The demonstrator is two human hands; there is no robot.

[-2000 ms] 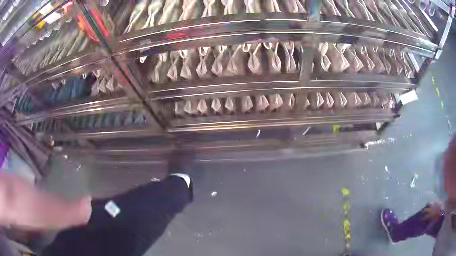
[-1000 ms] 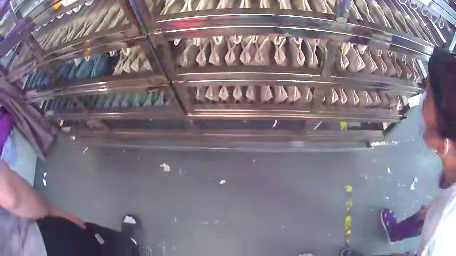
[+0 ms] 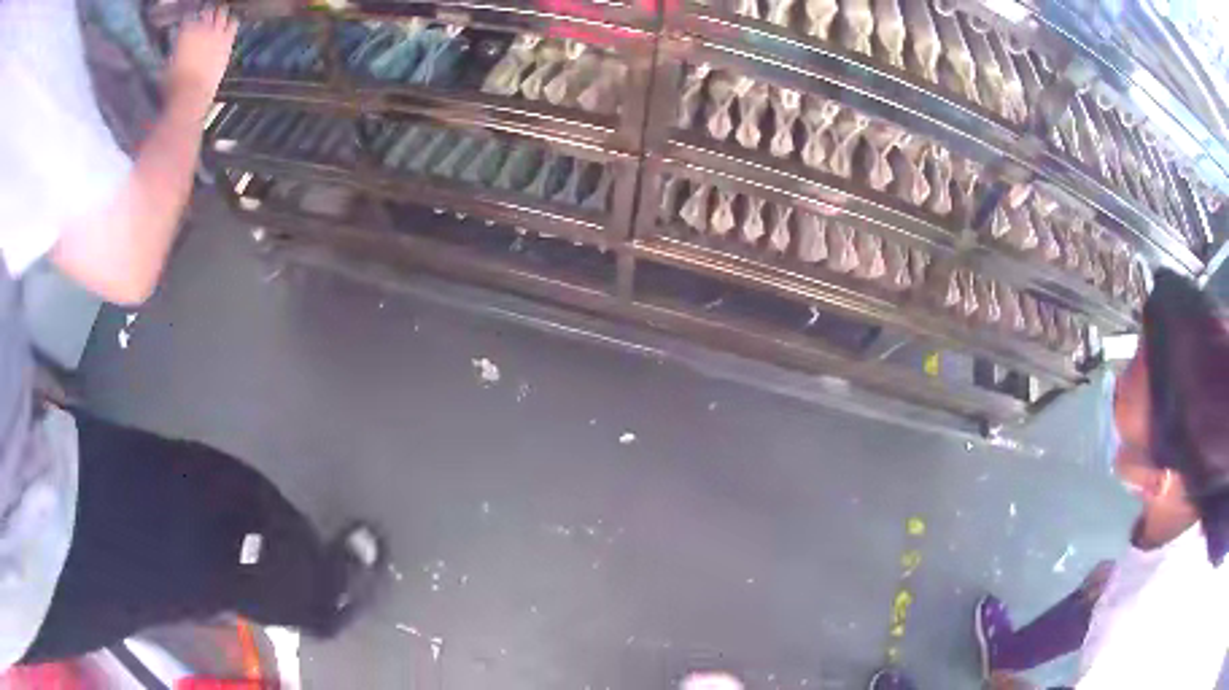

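Note:
Neither of my hands shows in the picture. A long metal rack [image 3: 809, 378] spans the upper part of the view, slanting down to the right. Its tiers hold close rows of pinched beige cloth pieces [image 3: 809, 135]. Blue-green cloth pieces [image 3: 472, 155] fill the left part of the lower tiers. A red patch [image 3: 593, 16] shows on the top rail.
A person in black trousers [image 3: 175, 539] stands at left, one hand at the rack's left end. Another person in a dark cap [image 3: 1193, 418] is at right. Grey floor [image 3: 539, 472] has worn yellow marks. Red items [image 3: 216, 661] lie at bottom left.
The view has turned, so the rack slants and its left end shows higher. The left person's arm has gone from low beside the trousers up to the rack. Red items have appeared at bottom left.

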